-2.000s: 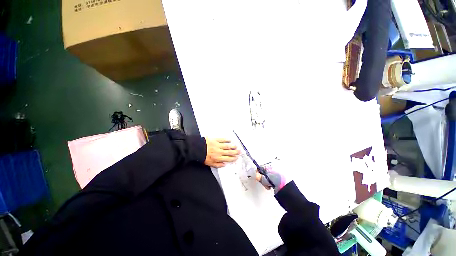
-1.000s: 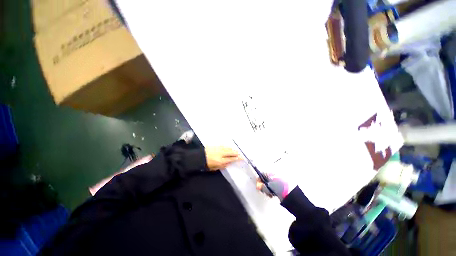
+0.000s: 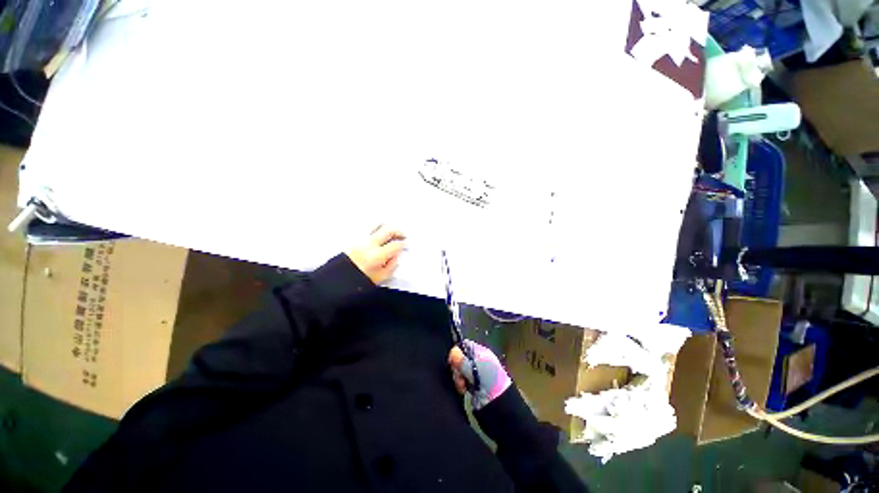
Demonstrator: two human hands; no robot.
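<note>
My right hand (image 3: 478,374), in a grey and pink glove, holds tailor's shears (image 3: 454,310) just off the table's near edge. The long blades point away from me, their tip over the white table (image 3: 241,125). I cannot tell whether the blades are apart. My bare left hand (image 3: 381,255) rests at the table's near edge, left of the blade tip, fingers bent. Any white fabric under it is too pale to make out. A patterned oblong (image 3: 456,183) of dark marks lies on the table beyond my hands.
A dark red-brown board (image 3: 680,70) with white scraps is at the far right. Beside it stand a cream bottle (image 3: 734,77) and a pale green bottle (image 3: 766,119). White scraps (image 3: 626,404) spill from a carton below right. A large carton (image 3: 101,318) stands at left. A wrapped hose (image 3: 732,371) hangs at right.
The view has turned, so the table edge now runs across the frame. The shears and my right hand have drawn back from over the table to beyond its near edge.
</note>
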